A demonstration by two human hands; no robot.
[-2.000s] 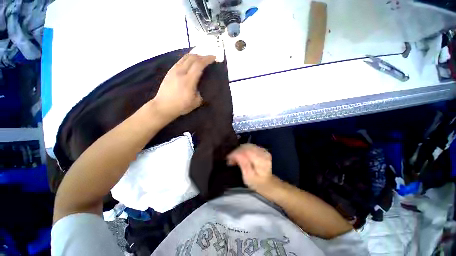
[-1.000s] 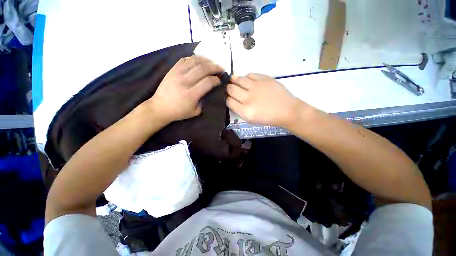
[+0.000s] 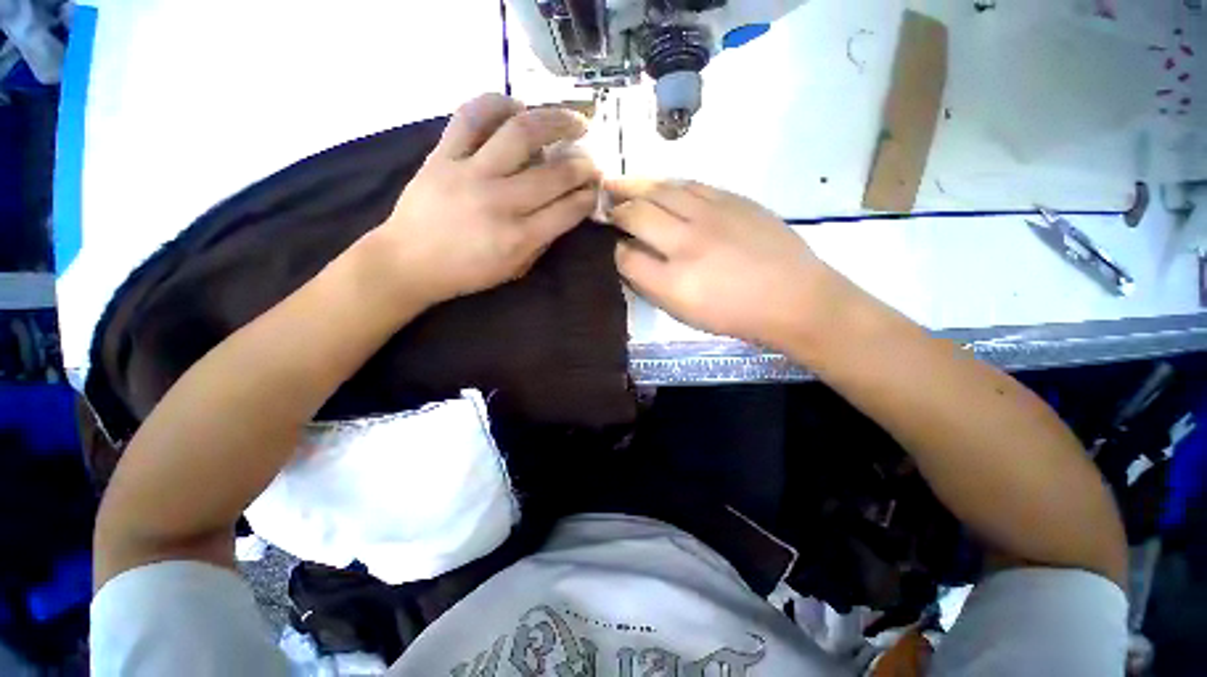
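The dark brown garment panel (image 3: 331,212) lies on the white machine table, its curved edge to the left, its near part hanging towards the lap. A white pocket bag (image 3: 397,489) hangs from it. My left hand (image 3: 496,199) lies on the panel near its upper right corner, fingers bent, gripping the edge. My right hand (image 3: 715,251) pinches the same edge from the right, fingertips almost touching the left ones. A little pale material shows between the fingertips. The presser foot and needle (image 3: 602,82) are just beyond the fingers.
The white sewing machine head (image 3: 635,33) is at the top. A tan cardboard strip (image 3: 907,113) and silver thread snips (image 3: 1085,251) lie on the table at the right. The ruler-like front edge (image 3: 1032,347) runs below them. Mixed cloth lies below the table at the lower right.
My right hand came up from the lap to the panel's edge beside my left hand. The edge now sits slightly right, and the panel's lower right part lies flatter. The view has shifted a little.
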